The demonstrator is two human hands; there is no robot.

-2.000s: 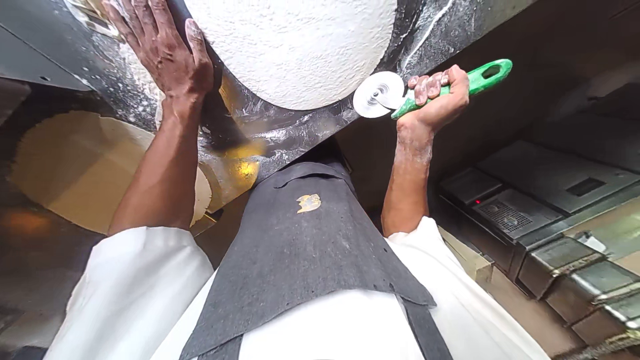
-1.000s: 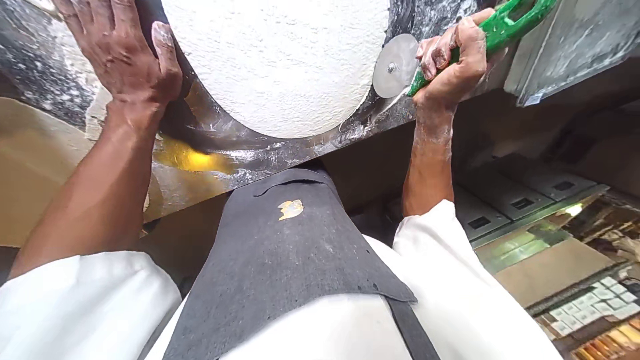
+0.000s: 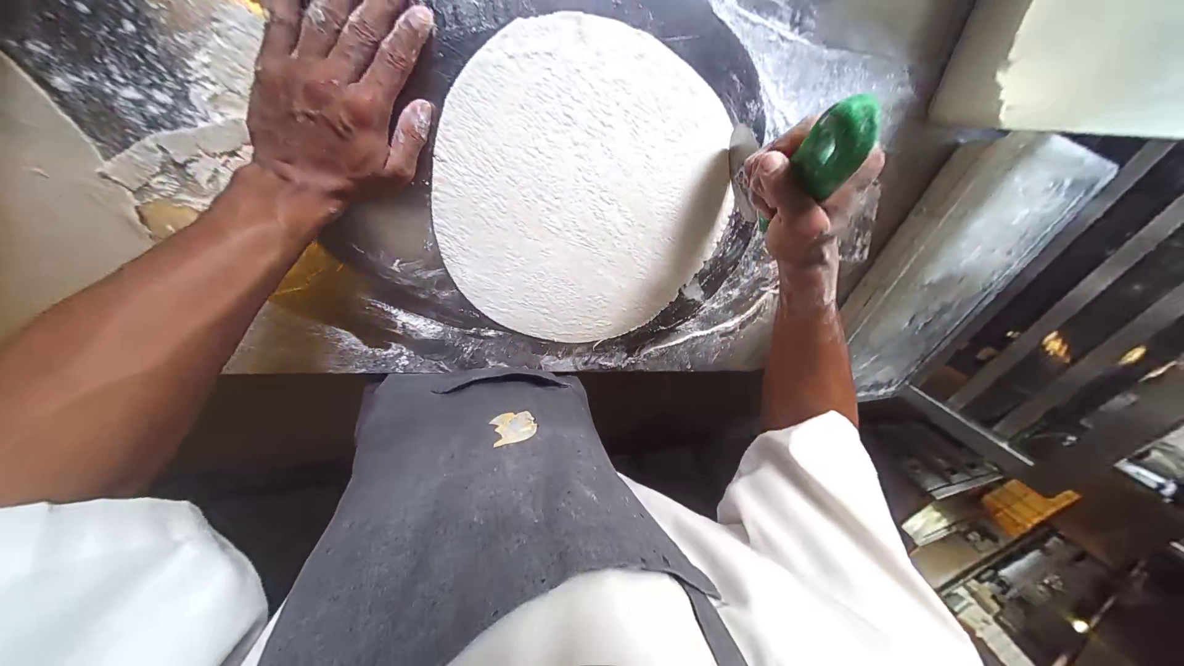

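A round sheet of white, dimpled dough lies on the floured dark worktop. My left hand rests palm down just left of the dough, fingers slightly apart, holding nothing. To the right of the sheet, my right hand grips the green handle of a pizza cutter. The cutter's round wheel stands at the dough's right edge, partly hidden by my fingers. Whether the wheel touches the dough cannot be told.
Flour and dough scraps lie left of my left hand, beside a pale flat sheet at the far left. The worktop's front edge runs along my apron. At the right are a pale panel and metal shelving.
The cutter in my right hand has moved in to the dough's right edge, its handle now pointing up toward the camera. My left hand stays flat left of the dough. The view has shifted.
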